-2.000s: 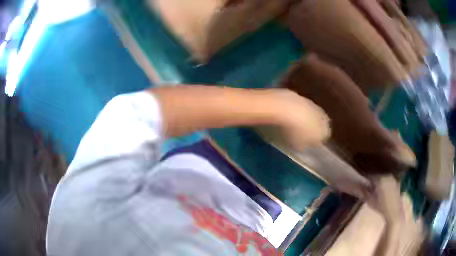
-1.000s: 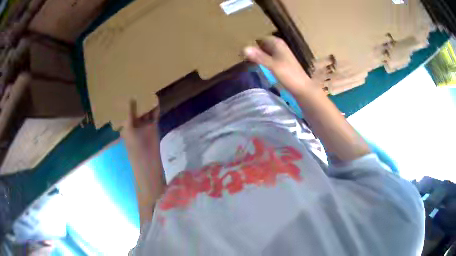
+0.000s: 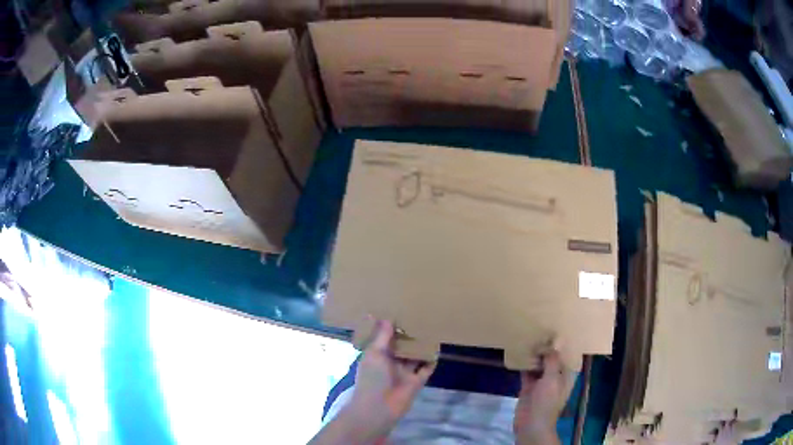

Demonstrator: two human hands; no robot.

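Note:
A flat brown carton blank [image 3: 469, 261] with a line drawing and a small white label lies in front of me over the green bench top. My left hand [image 3: 388, 375] grips its near edge at the left notched flap, thumb on top. My right hand [image 3: 543, 387] grips the near edge at the right flap. The fingers under the cardboard are hidden. A dark notch shows between the two flaps.
Erected open cartons [image 3: 196, 156] stand at the left, and another long one [image 3: 430, 74] stands behind the blank. A stack of blanks [image 3: 717, 304] lies at the right. Plastic-wrapped tubes [image 3: 628, 30] and a brown parcel [image 3: 739, 126] lie at the far right.
The view has swung and levelled, so more of the bench shows. The blank now shows whole, with its drawing and label, still held by both hands at its near edge.

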